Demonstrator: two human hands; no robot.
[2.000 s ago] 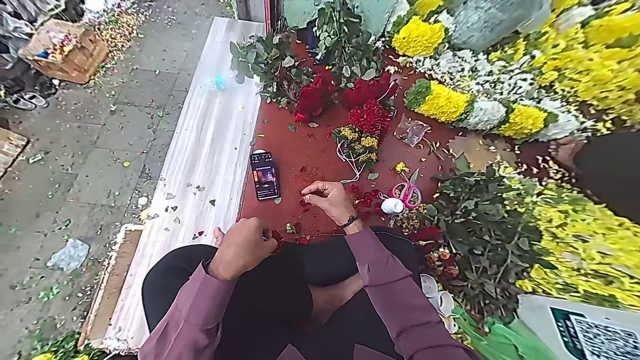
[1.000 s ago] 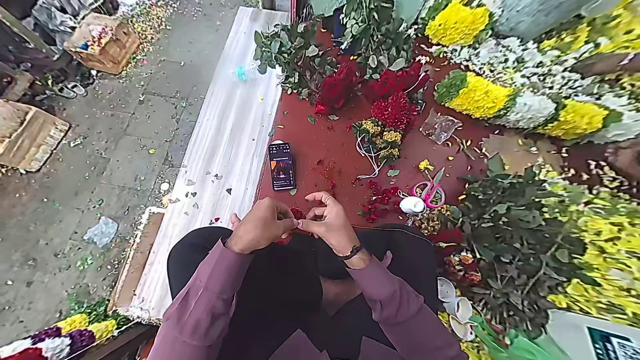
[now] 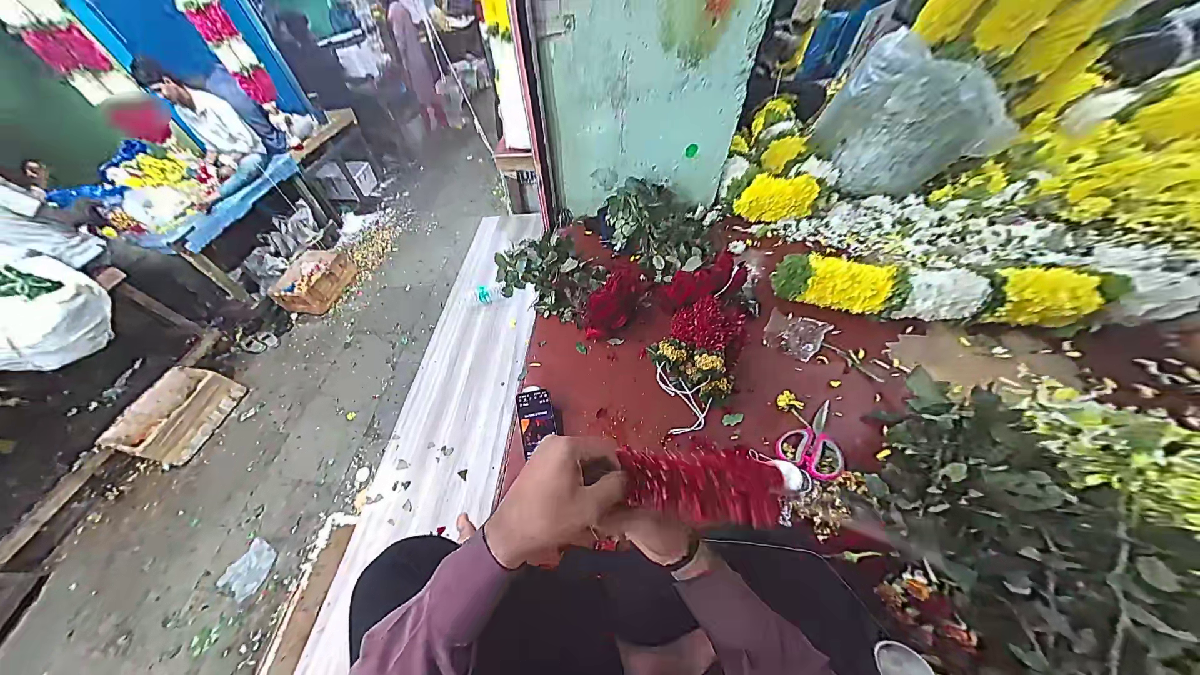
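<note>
A blurred red flower garland piece [image 3: 708,486] stretches rightward from my hands above my lap. My left hand [image 3: 553,497] is closed on its near end, thumb and fingers pinched. Beneath that end lies my right hand [image 3: 656,536], partly hidden by the red piece; its fingertips do not show. A thin thread [image 3: 797,547] trails right across my dark trousers. By the far end of the red piece are a white thread spool [image 3: 793,476] and pink-handled scissors [image 3: 812,454]. A phone [image 3: 537,422] lies just beyond my left hand.
Red roses [image 3: 614,298], a small bunch of yellow flowers with white string [image 3: 696,367] and a plastic packet [image 3: 797,335] lie on the red surface. Leafy stems [image 3: 994,506] are heaped at right, yellow-and-white garlands [image 3: 853,284] behind. A person [image 3: 220,122] sits at a far stall.
A red garland piece now extends from my hands, where only a little red showed between the fingers one second ago. The view has tilted up, bringing the far stalls into sight.
</note>
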